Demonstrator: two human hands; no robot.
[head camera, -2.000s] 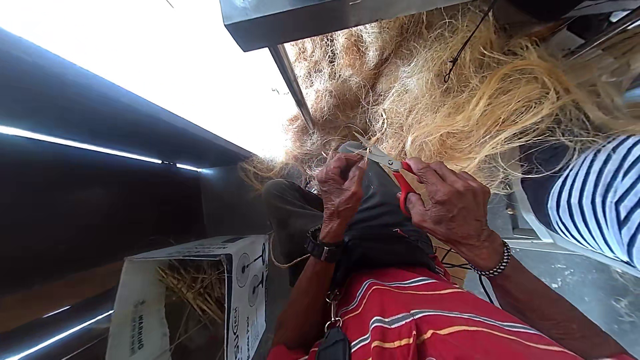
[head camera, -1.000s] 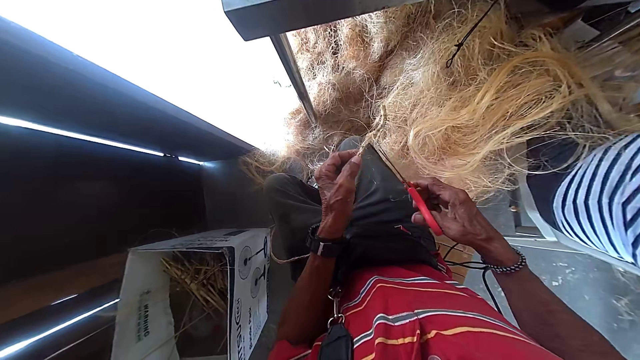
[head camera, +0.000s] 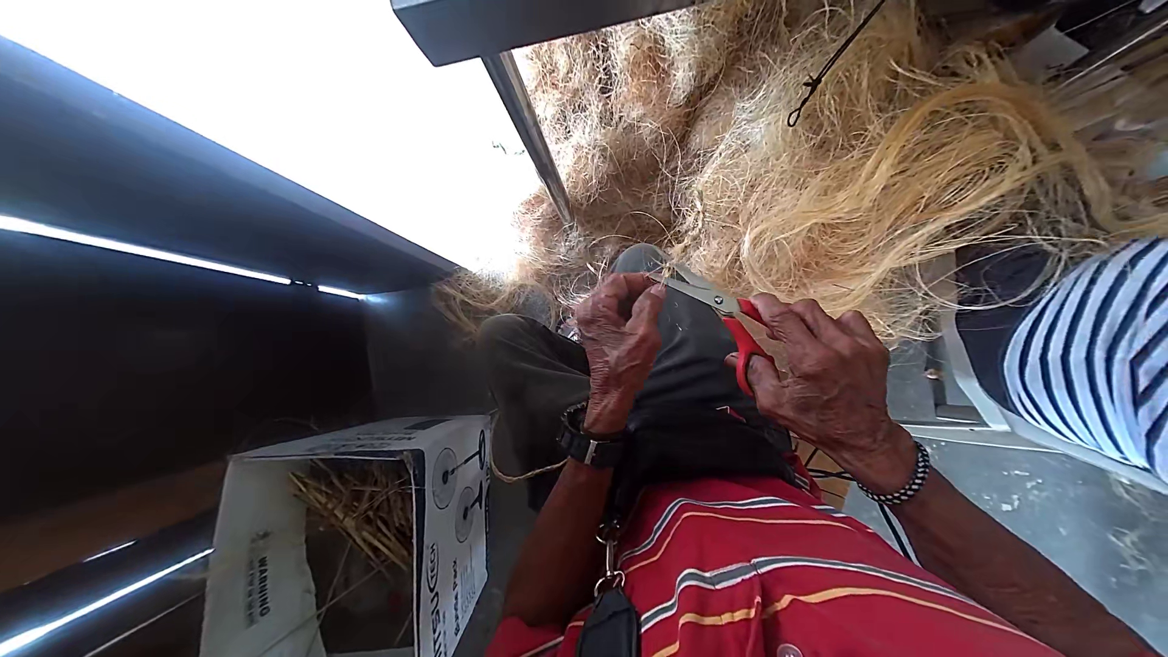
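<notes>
My left hand (head camera: 622, 342) pinches thin plant fibre between thumb and fingertips above my lap. Beside it on the right, my right hand (head camera: 821, 374) holds red-handled scissors (head camera: 719, 301), thumb and fingers at the handle loops. The blades are spread apart and reach toward the left fingertips, around or beside the fibre; which one I cannot tell. A thin twisted cord (head camera: 534, 473) hangs near my left wrist. Beyond the hands lies a large heap of pale, loose fibre (head camera: 849, 201).
An open cardboard box (head camera: 456, 538) with dry straw-like stalks (head camera: 365, 511) stands at the lower left. A metal beam (head camera: 529, 23) and post (head camera: 529, 132) are ahead. A dark panel (head camera: 182, 365) runs along the left. A person in a striped sleeve (head camera: 1095, 356) is close at the right.
The scissors, lower and closer to the right a second ago, are now up at the left fingertips with their blades apart. The left hand has moved little.
</notes>
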